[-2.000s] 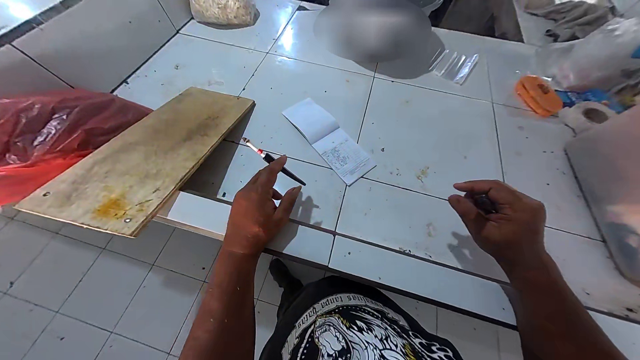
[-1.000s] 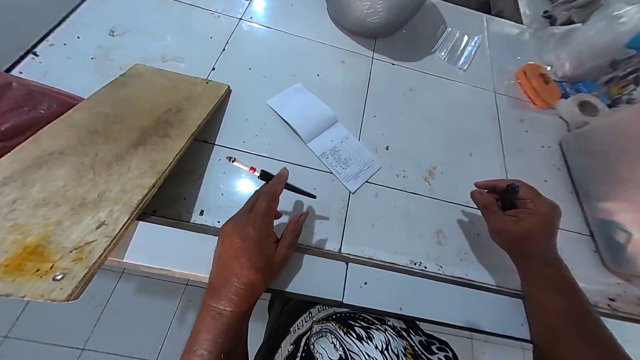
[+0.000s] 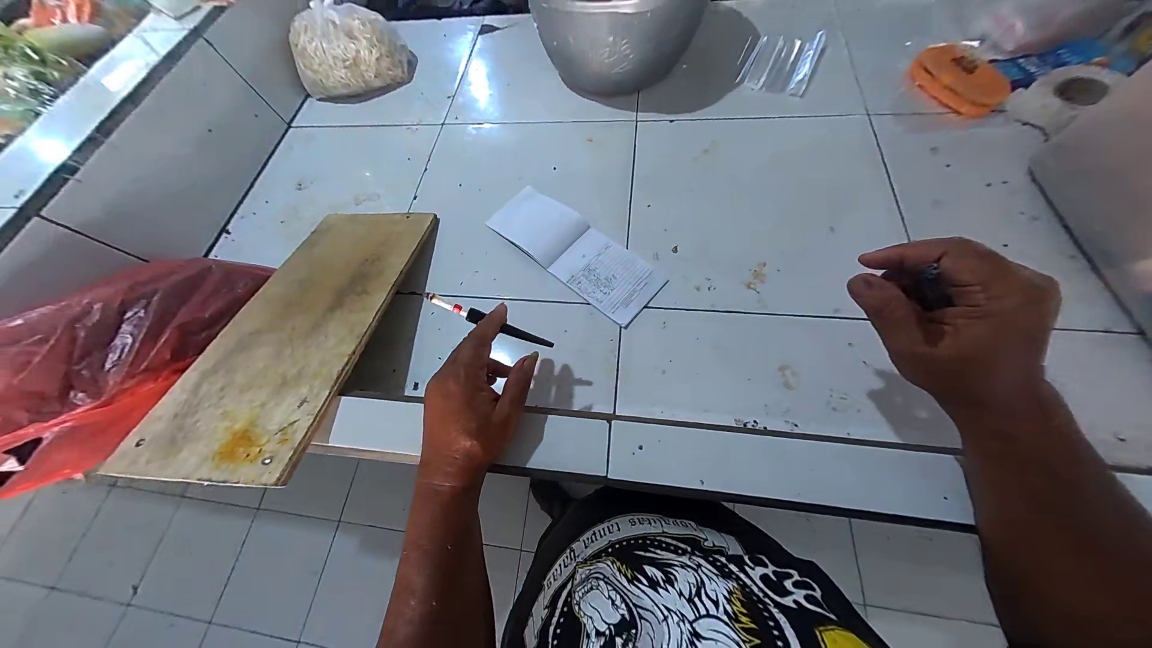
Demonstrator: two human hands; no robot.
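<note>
My left hand (image 3: 472, 400) is raised over the near edge of the white tiled counter (image 3: 756, 180), fingers apart and holding nothing. Just beyond its index finger lies a black pen (image 3: 490, 321) with a white and red end; whether the fingertip touches it, I cannot tell. An open small notebook (image 3: 583, 255) with handwriting lies on the tiles between my hands. On the right, my right hand (image 3: 963, 315) is curled around a small dark object (image 3: 927, 286), perhaps a pen cap, mostly hidden by the fingers.
At left a stained wooden board (image 3: 297, 342) juts past the counter edge beside a red plastic bag (image 3: 117, 351). Along the back are a filled clear bag (image 3: 349, 54), a grey metal pot (image 3: 616, 45), and clear plastic sleeves (image 3: 783, 63). Orange items (image 3: 958, 79), a paper roll (image 3: 1066, 94) and a translucent container (image 3: 1102, 189) are at right.
The view has shifted, now showing more of the back and left. My hands keep much the same poses, and the pen and notebook show no plain move.
</note>
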